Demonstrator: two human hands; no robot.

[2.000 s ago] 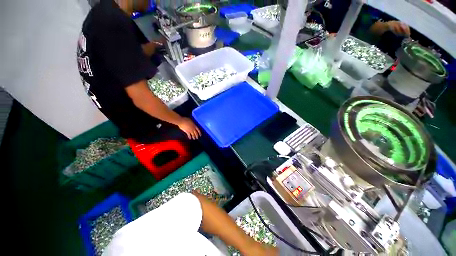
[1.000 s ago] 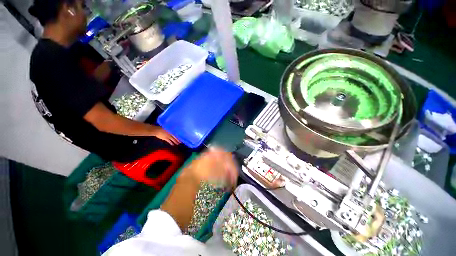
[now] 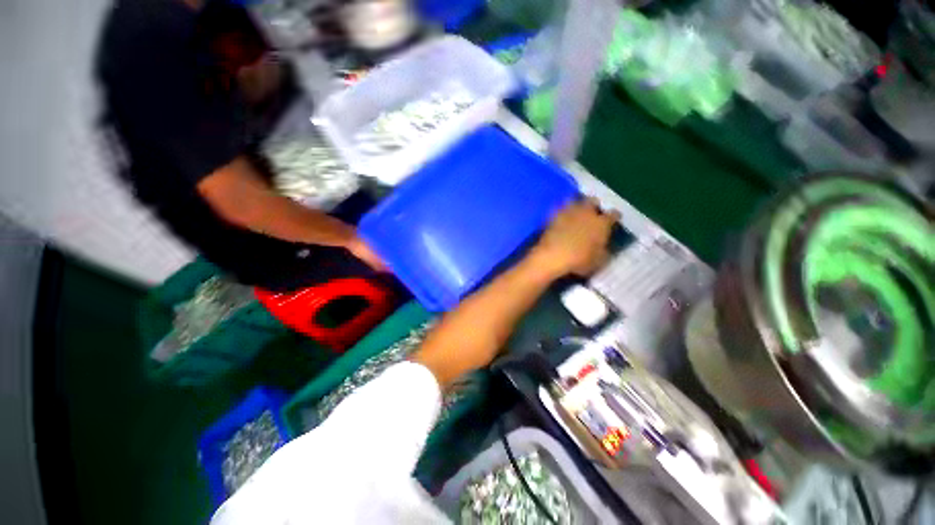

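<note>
My left hand [image 3: 579, 238] is blurred. It reaches across to the right edge of the flat, bright blue tray [image 3: 461, 220]. It lies over the spot where a flat dark object lay; a dark patch shows beside the fingers, but I cannot tell whether they grip it. My right hand is not in view. The lap tub [image 3: 518, 492], full of small white and green parts, is cut off at the bottom edge. The machine [image 3: 656, 431] stands right of it.
The vibratory bowl feeder [image 3: 851, 308] with green parts is at the right. A white tub [image 3: 410, 113] of parts stands behind the blue tray. A person in black [image 3: 174, 144] sits at the left, one arm by the tray. Green [image 3: 369, 374] and blue crates [image 3: 246, 441] stand below the bench.
My left hand has moved from above the crates, up and right, to the tray's right edge. The view has shifted, and my right hand, at the fixture earlier, has left the picture.
</note>
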